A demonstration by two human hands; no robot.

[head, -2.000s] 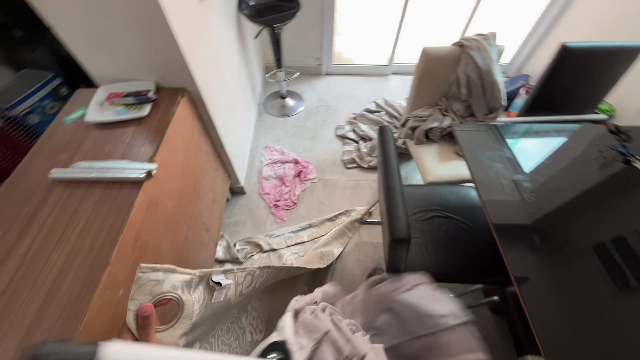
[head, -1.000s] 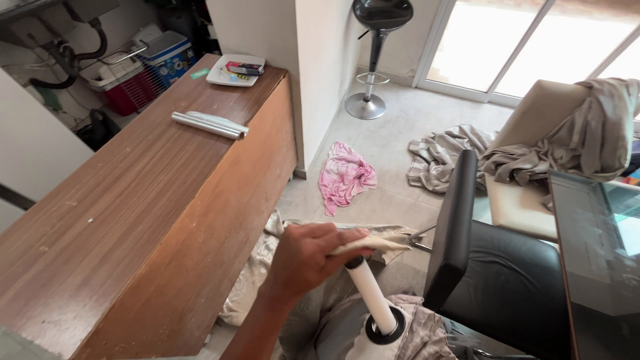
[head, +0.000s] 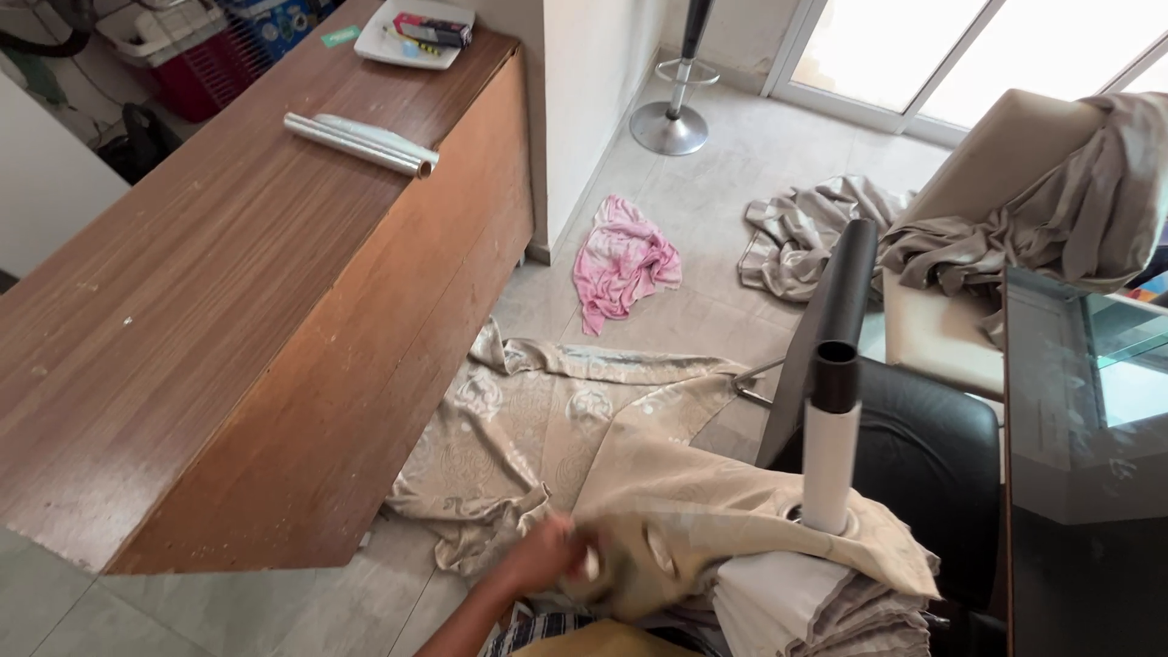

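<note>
My left hand point(head: 552, 555), blurred by motion, grips the top edge of a beige patterned curtain point(head: 639, 456) at lower centre. A white pole point(head: 829, 465) with a hollow black end stands up through one metal grommet of this curtain, to the right of my hand. Below that grommet, folded grey-white curtain fabric point(head: 785, 598) is bunched around the pole. The rest of the beige curtain trails over the floor towards the wooden counter. My right hand is not in view.
A wood-topped counter point(head: 201, 246) on the left bears a foil roll point(head: 360, 146) and a white plate point(head: 370, 46). Pink cloth point(head: 625, 260) and grey fabric point(head: 803, 228) lie on the floor. A black chair point(head: 922, 456) and a glass-topped table point(head: 1077, 511) stand right, a bar stool point(head: 671, 128) behind.
One second ago my left hand held the curtain edge at the pole's top; now a grommet of it is around the pole and my hand is lower left of the pole's end. The view has shifted.
</note>
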